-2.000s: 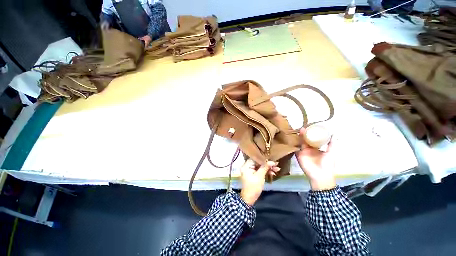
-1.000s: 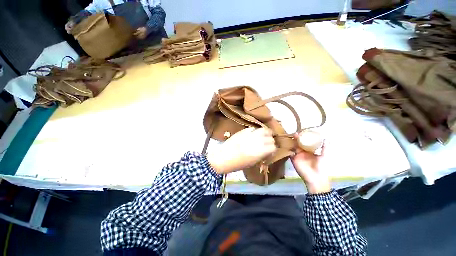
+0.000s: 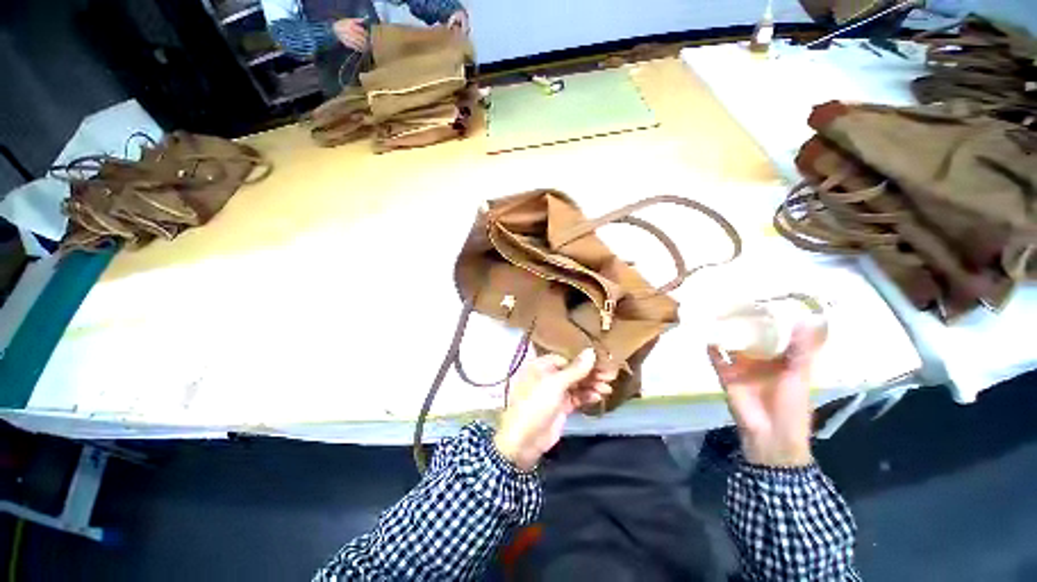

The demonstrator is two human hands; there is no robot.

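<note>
The open brown handbag lies on the white sheeting in the middle, its zip running along the opening and its straps looping out to both sides. My left hand pinches the near end of the bag by the zip's end; what is between the fingertips is too small to tell. My right hand holds the clear glue bottle to the right of the bag, lying sideways in the hand and apart from the bag.
A pile of bags lies at the left, another at the far side before a person in checked sleeves. Brown bags are stacked at the right. A green cutting mat and a bottle are at the back.
My left hand has moved back from over the bag to its near end. My right hand has moved right with the bottle. The person opposite has moved a bag onto the far pile.
</note>
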